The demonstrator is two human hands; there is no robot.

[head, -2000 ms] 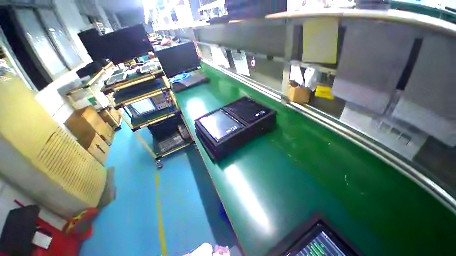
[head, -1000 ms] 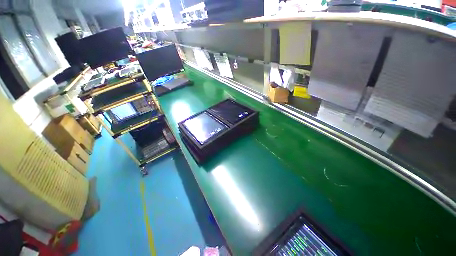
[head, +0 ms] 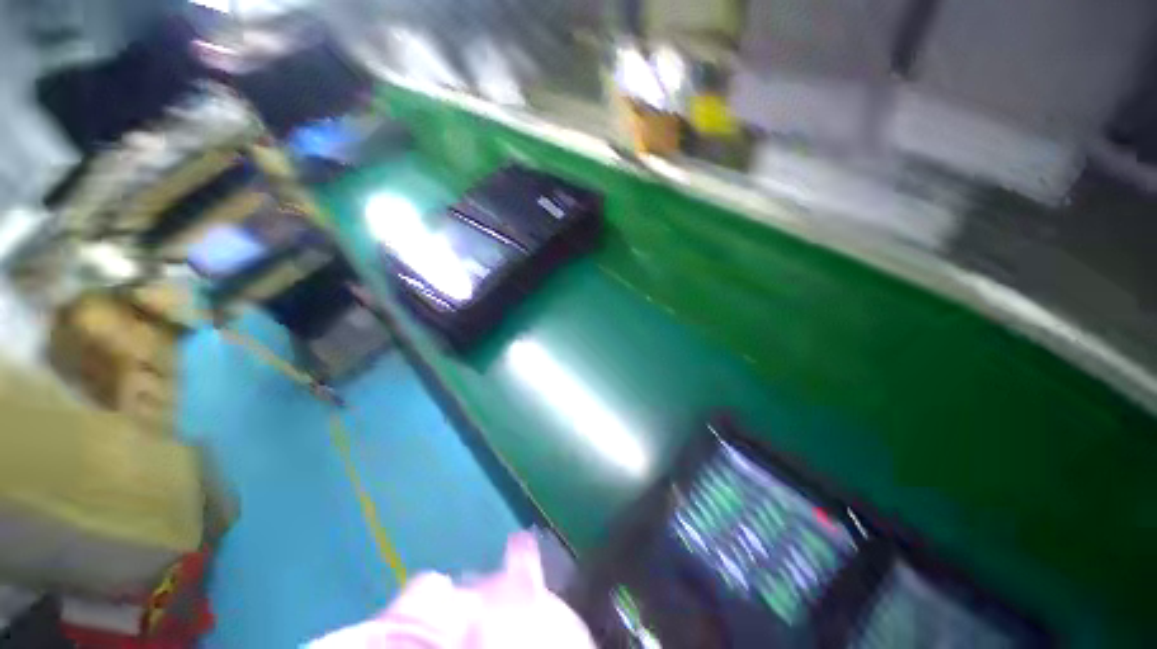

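A black tray (head: 875, 539) lies at the bottom right on the green bench and is cut off by the picture's edge. One tablet (head: 755, 526) in it shows a dark screen with rows of green and white text. A second tablet (head: 939, 621) beside it shows a dim, blurred screen. Farther up the bench, a thick black tray (head: 527, 282) holds two tablets, the nearer one (head: 438, 260) with strong glare. The frame is motion-blurred. Neither of my hands can be made out.
Blurred pink cloth (head: 476, 615) is at the bottom centre; whose it is I cannot tell. A cart (head: 273, 260) with devices stands left of the green bench (head: 711, 368) on the blue floor. Hanging papers and a small brown box (head: 653, 131) are along the bench's back.
The view has swung down and right, so the near tray shows more, with its second tablet in view. More pink cloth shows at the bottom. The far tray has stayed on the bench.
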